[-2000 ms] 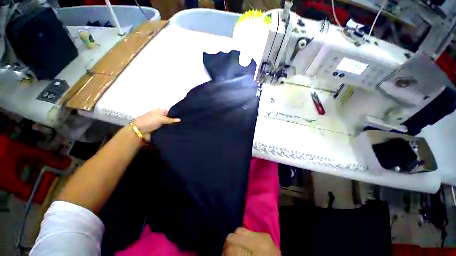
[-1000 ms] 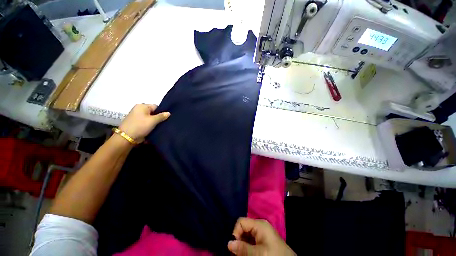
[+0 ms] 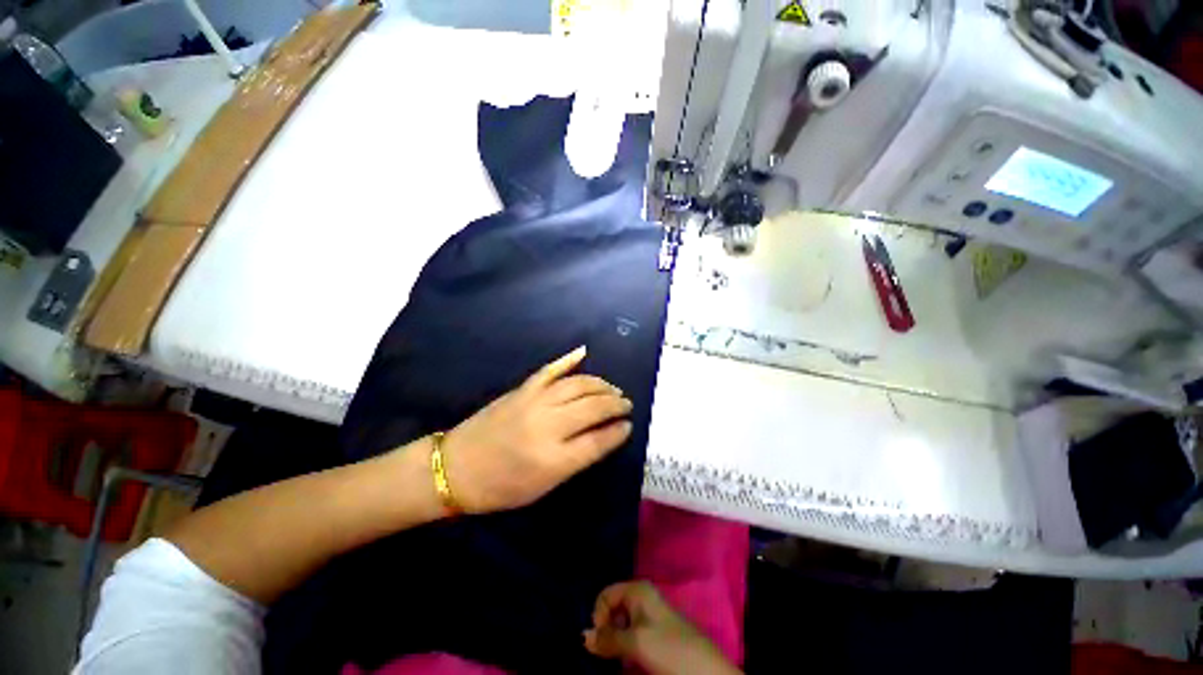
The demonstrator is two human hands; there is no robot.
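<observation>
The black garment panel (image 3: pixel 449 317) lies on the white table and hangs over my lap. Its right edge runs under the presser foot and needle (image 3: pixel 669 248) of the sewing machine (image 3: pixel 910 92). My left hand (image 3: pixel 548 435) lies on top of the panel near its right edge, fingers apart and pointing right, below a small pale mark. My right hand (image 3: pixel 647 630) is at the bottom of the frame by the panel's lower right edge, fingers curled with thumb near fingertips; whether it pinches the edge cannot be told.
Red thread snips (image 3: pixel 889 284) lie right of the needle. A scrap tray (image 3: pixel 1049 462) with dark pieces stands at the table's right end. A cardboard strip (image 3: pixel 198 211) runs along the left. A dark stack (image 3: pixel 910 626) is below the table.
My left hand has let go of the panel's left edge and moved right onto its surface. My right hand stays low near the right edge. The view has shifted closer to the machine.
</observation>
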